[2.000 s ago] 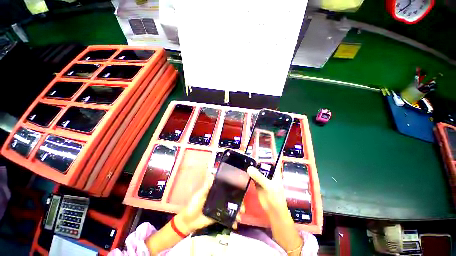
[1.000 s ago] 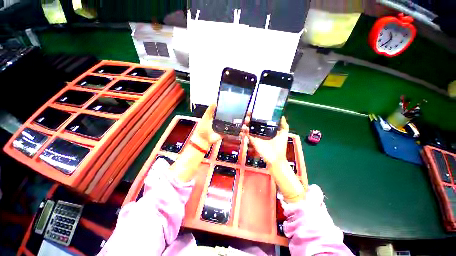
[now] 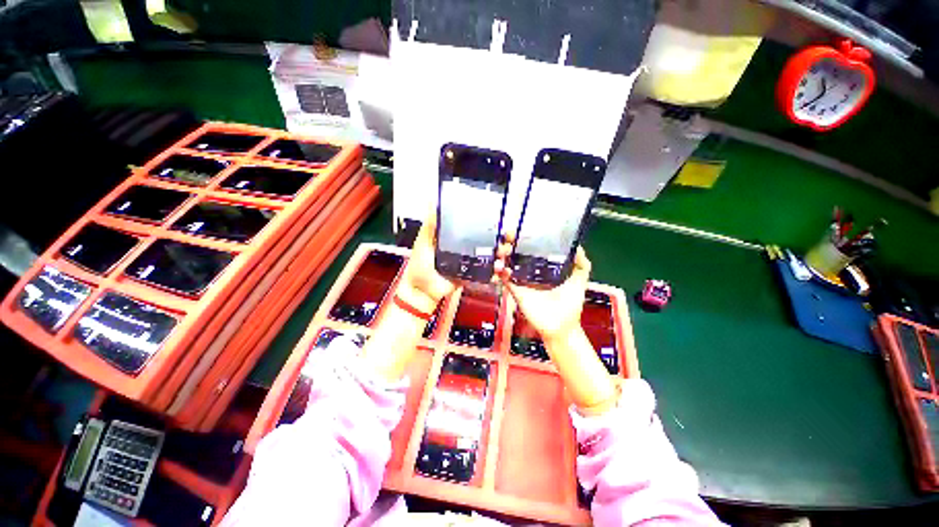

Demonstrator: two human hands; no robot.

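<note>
My left hand (image 3: 424,270) holds a smartphone (image 3: 473,214) upright by its lower part. My right hand (image 3: 556,301) holds a second smartphone (image 3: 556,218) beside it, tilted slightly to the right. Both screens are lit pale and face me, in front of a large white sheet (image 3: 420,108). Below my hands lies the orange-red working tray (image 3: 530,437) with phones in several pockets. One phone (image 3: 454,417) lies in the near row, and the pocket to its right is empty. My forearms hide parts of the tray.
A tray stack (image 3: 270,270) with phones on top stands at left, above a calculator (image 3: 113,465). A small pink object (image 3: 656,294) is on the green bench. At right are a pen holder (image 3: 827,255), a blue flat item (image 3: 824,309), another tray (image 3: 906,412) and a red clock (image 3: 827,88).
Over two seconds both phones moved from above the tray up before the white sheet, and their screens turned pale. In the last second they moved slightly apart. A near-row pocket now holds a phone.
</note>
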